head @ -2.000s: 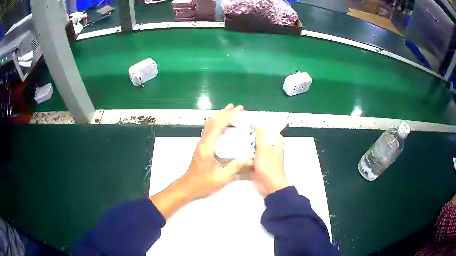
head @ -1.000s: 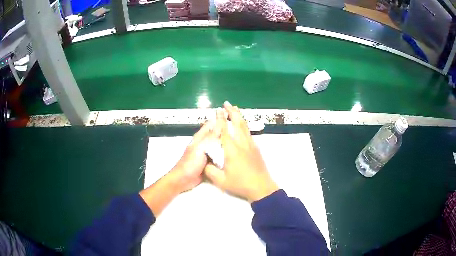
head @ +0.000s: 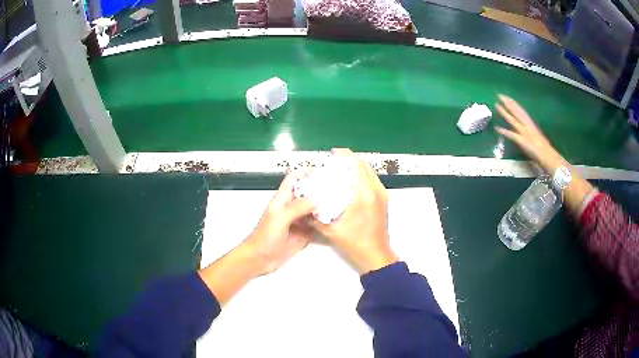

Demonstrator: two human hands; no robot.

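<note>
A white power adapter [head: 328, 190] is held between my two hands above the far part of the white sheet [head: 308, 308]. It is overexposed and blurred, so I cannot tell whether a white cloth is with it. My left hand [head: 284, 227] is closed around its left and lower side. My right hand [head: 364, 217] is closed around its right side. The hands are close together, with the fingertips near the conveyor edge rail.
Two white adapters [head: 267, 97] [head: 474, 119] lie on the green conveyor belt [head: 371, 84]. Another person's hand [head: 529, 136] reaches over the belt from the right, behind the clear bottle [head: 530, 213]. A post [head: 84, 105] stands at left. The rusty-patched rail [head: 434, 166] crosses beyond the sheet.
The adapters on the belt have moved right. Another person's arm has come in from the right. My hands have shifted from pressed together to cupped around the adapter, which now shows more.
</note>
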